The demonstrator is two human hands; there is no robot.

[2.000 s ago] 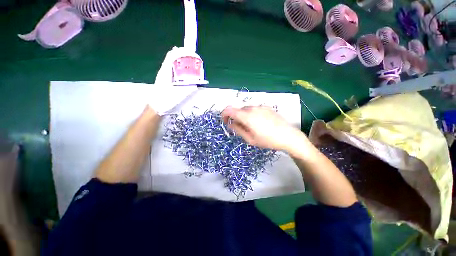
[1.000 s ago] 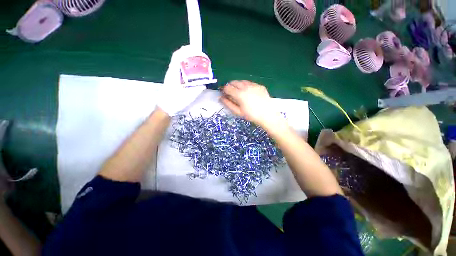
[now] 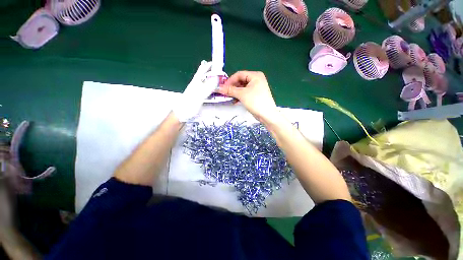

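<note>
My gloved left hand [image 3: 195, 96] holds a pale pink fan base [image 3: 219, 98] just beyond the far edge of the white paper. Its curved bracket arm [image 3: 217, 43] points away from me and has a hole at its tip. My bare right hand [image 3: 250, 91] has its thumb and fingertips at the recess of the base; whether a small part is between them is hidden. A tangled pile of small silvery wire parts, perhaps springs [image 3: 238, 157], lies on the white paper [image 3: 122, 132] under and in front of my forearms.
Pink fan heads [image 3: 285, 18] and bases lie on the green surface [image 3: 137, 45] at the far right, with others at far left. An open yellowish sack [image 3: 421, 147] with silvery parts is at right, near a grey metal bar [image 3: 436, 112]. Another person's arm [image 3: 15, 238] is at lower left.
My right hand has moved from the pile over to the base and now touches it. The base has tilted so its recess shows less. The view has shifted slightly.
</note>
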